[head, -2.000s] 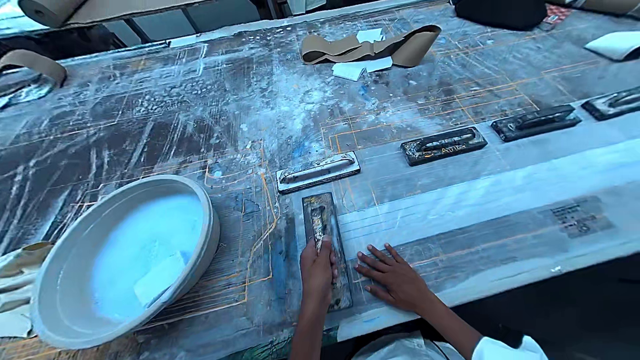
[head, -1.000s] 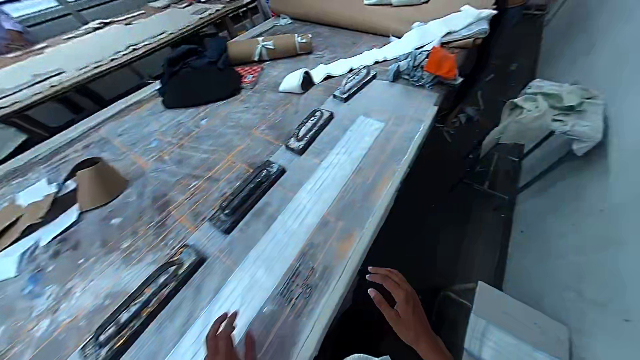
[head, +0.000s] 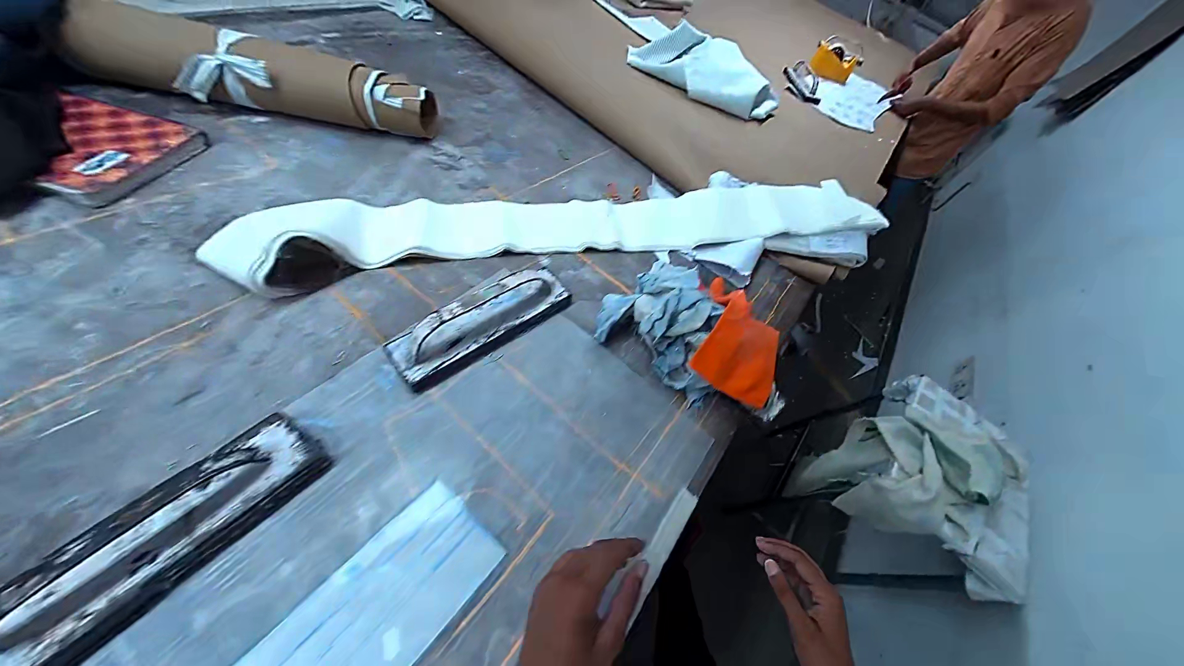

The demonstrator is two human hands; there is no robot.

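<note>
My left hand (head: 585, 601) is at the bottom of the head view, fingers curled and apart, over the table edge by a clear plastic sheet (head: 592, 388). My right hand (head: 805, 597) hangs in the air beyond that edge, holding nothing. Left of my left hand lies a pale strip with blue lines (head: 388, 583). Two dark-edged blocks with raised handles, smeared white, rest along the sheet: a nearer one (head: 166, 536) at the lower left and a farther one (head: 481, 324). Whether my left fingers touch the sheet, I cannot tell.
A long folded white fabric strip (head: 518, 227) crosses the table. Crumpled grey-blue cloth (head: 671, 319) and an orange piece (head: 740, 351) lie at the corner. A tied brown paper roll (head: 305, 83) is at the back left. Cloth (head: 943, 481) hangs low right. A person (head: 990, 83) stands at the far table.
My left hand, on a handled block two seconds ago, no longer holds it. My right hand has left the sheet and is past the table edge. The view has swung right along the table.
</note>
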